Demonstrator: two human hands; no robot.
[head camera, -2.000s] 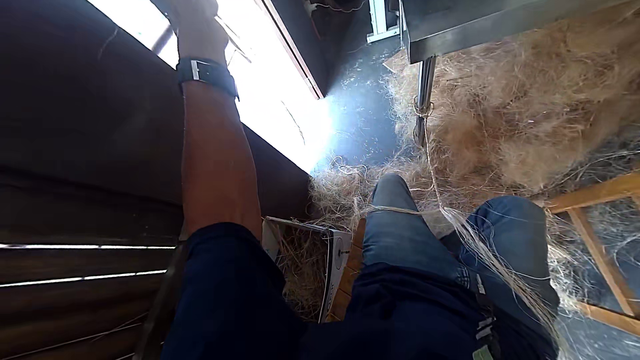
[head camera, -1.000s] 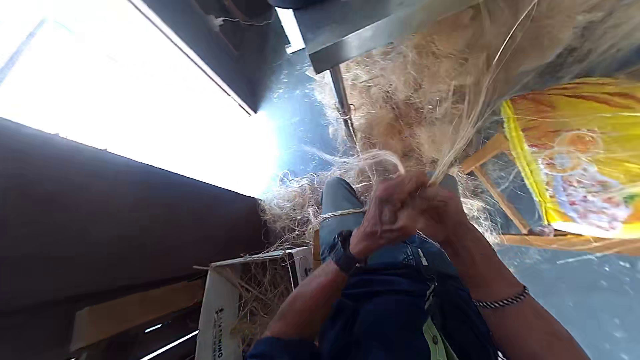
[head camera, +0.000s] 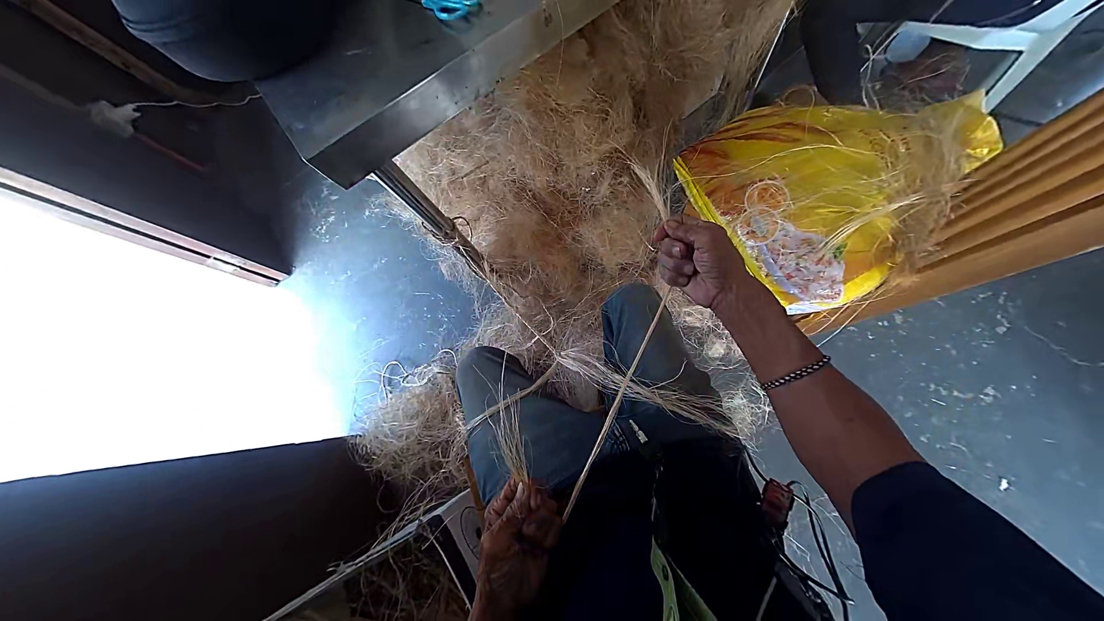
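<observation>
A thin bundle of pale plant fibre (head camera: 619, 398) runs taut and slanting between my two hands. My right hand (head camera: 697, 259) is closed around its upper end, and loose fibre tips fan out above the fist. Low over my lap, my left hand (head camera: 520, 526) grips the lower end, with a tuft of strands sticking up from the fingers. Behind the taut bundle, a second fibre bundle (head camera: 595, 369) lies across my thighs. It is joined to a strand that leads up to the metal table leg (head camera: 440, 220), where fibre is tied.
A metal table (head camera: 414, 95) stands at the upper left with blue-handled scissors (head camera: 450, 8) on it. Heaped fibre (head camera: 569, 147) covers the floor ahead. A yellow printed sack (head camera: 793, 190) rests on a wooden bench (head camera: 1018, 207) at right. A box of fibre scraps (head camera: 388, 578) is at lower left.
Two seconds ago one arm reached up toward the bright opening. One second ago both hands were together over my lap with fibre; now they are apart, the bundle stretched between them. The view has shifted.
</observation>
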